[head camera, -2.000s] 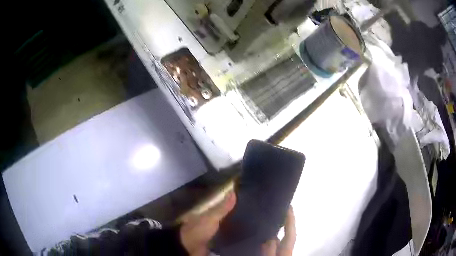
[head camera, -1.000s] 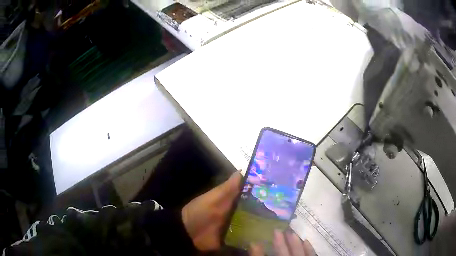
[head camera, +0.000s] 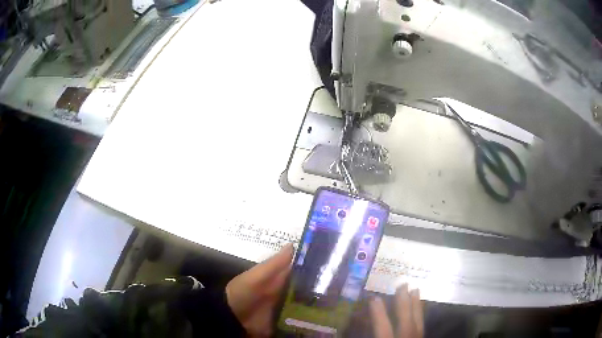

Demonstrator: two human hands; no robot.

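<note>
A smartphone (head camera: 333, 257) with a lit screen showing icons and a bright glare streak is held upright at the bottom centre, over the table's front edge. My left hand (head camera: 261, 287) grips its left side, thumb along the edge. My right hand (head camera: 398, 313) is at the lower right of the phone, cut off by the bottom edge, its fingers blurred. I cannot tell whether it touches the phone. Behind the phone stand the presser foot and needle (head camera: 348, 142) of the off-white sewing machine (head camera: 455, 59).
Green-handled scissors (head camera: 500, 170) lie on the machine bed. Dark cloth (head camera: 322, 46) hangs behind the machine head. Ruler marks (head camera: 412, 269) run along the front edge of the white table (head camera: 191, 132). A second machine (head camera: 82, 36) and part of a tin (head camera: 173, 6) show at upper left.
The view has swung right, bringing the machine head and scissors to the centre and right. The phone screen has gone from dark to a picture, then to icons. My left hand still holds it.
</note>
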